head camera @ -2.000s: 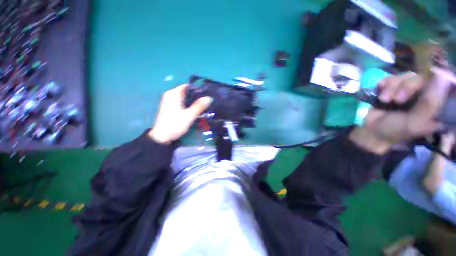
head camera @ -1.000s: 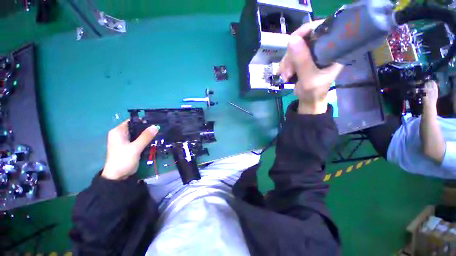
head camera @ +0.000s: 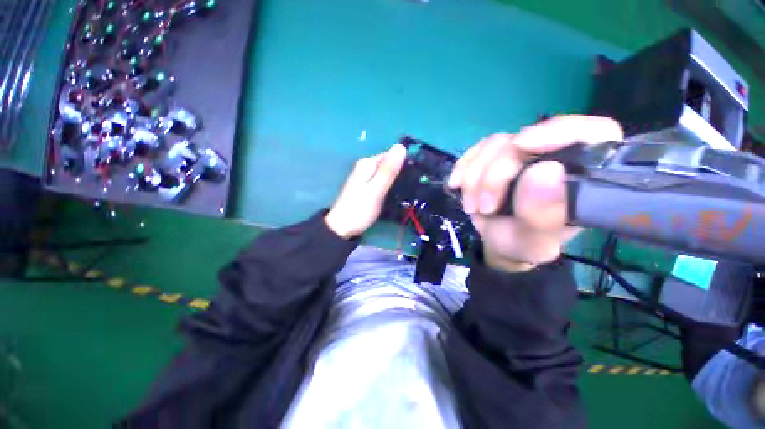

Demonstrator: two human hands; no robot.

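Observation:
The black plastic chassis (head camera: 436, 236) with red wires lies at the bench's front edge over my lap, its right part hidden behind my right hand. My left hand (head camera: 366, 191) holds its left end between thumb and fingers. My right hand (head camera: 537, 188) is closed around the front of the grey electric screwdriver (head camera: 671, 209) with orange marks, which lies almost level and reaches to the right edge. The screwdriver's tip is at the chassis, near a small green-white spot; whether it touches a screw cannot be told.
A dark tray (head camera: 220, 100) massed with small wired motors lies on the green bench (head camera: 352, 75) at the left. A black-and-white box (head camera: 642, 90) stands at the right. A person's blue sleeve (head camera: 728, 381) shows at the lower right.
My right hand has brought the screwdriver down from the upper right to the chassis. My left hand still holds the chassis. The view has shifted, showing more of the motor tray.

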